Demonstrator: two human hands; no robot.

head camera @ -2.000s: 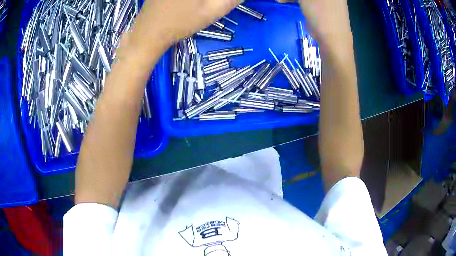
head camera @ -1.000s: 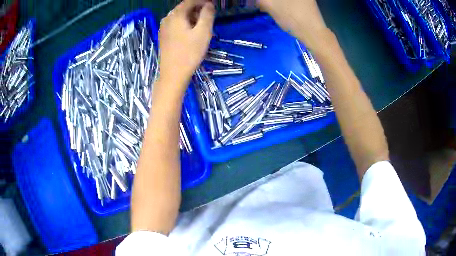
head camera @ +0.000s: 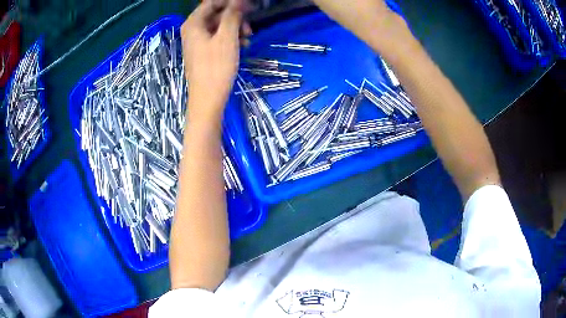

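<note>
My left hand (head camera: 214,43) is at the top edge, above the gap between two blue trays, with its fingers curled. What it holds is cut off and too dark to tell. My right hand is mostly cut off by the top edge; its wrist (head camera: 354,9) shows above the middle tray. The middle blue tray (head camera: 354,59) holds silver damper cylinders (head camera: 310,133) with thin rods, mostly along its front and left sides. The left blue tray (head camera: 245,214) is heaped with the same cylinders (head camera: 133,143). My left forearm crosses its right part.
A flat blue tray or lid (head camera: 80,239) lies at lower left. A small blue tray with silver parts (head camera: 26,112) is at the far left. More blue trays of parts (head camera: 512,28) are at the top right. The green bench's front edge runs just before my white coat (head camera: 372,261).
The view has turned and shifted, so the trays sit further right and tilted than at first. My left hand has moved from the middle tray's top to near its left rim.
</note>
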